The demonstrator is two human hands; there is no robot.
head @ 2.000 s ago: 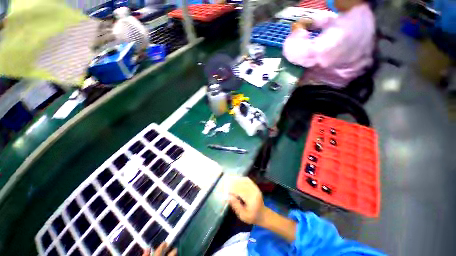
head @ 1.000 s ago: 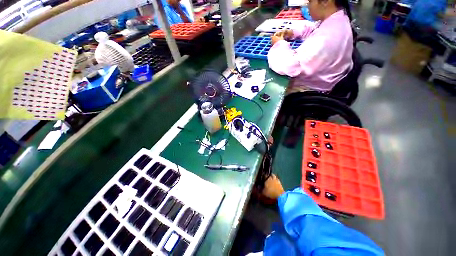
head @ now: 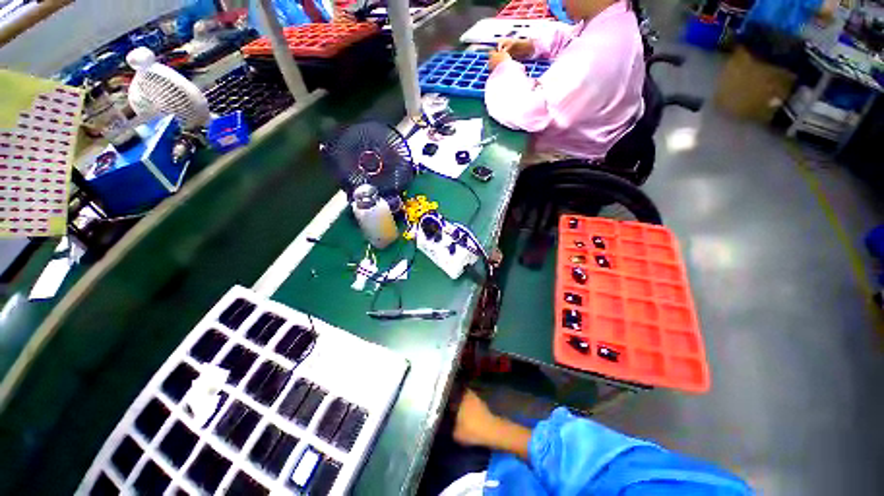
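The white tray (head: pixel 376 364) lies on the bench at lower left, its pockets filled with dark parts (head: pixel 302 398). A crumpled white piece (head: pixel 205 392) rests on it, and a small white-faced rectangle (head: pixel 305 467) lies near its right side. My right hand (head: pixel 475 422) is low beside the bench's front edge, right of the tray, below a blue sleeve. Its fingers are unclear against the dark area, so I cannot tell whether it holds anything. My left hand is out of the picture.
A slim pen-like tool (head: pixel 412 314), power strip (head: pixel 446 246), bottle (head: pixel 375 217) and black fan (head: pixel 368 160) stand or lie beyond the tray. A red tray (head: pixel 678 325) with small black parts is at right. A person in pink (head: pixel 591 82) sits farther up the bench.
My right hand has dropped from over the bench's edge to beside it. The left fingertips seen at the tray's lower edge are gone. The view has shifted, moving the fan and red tray leftward.
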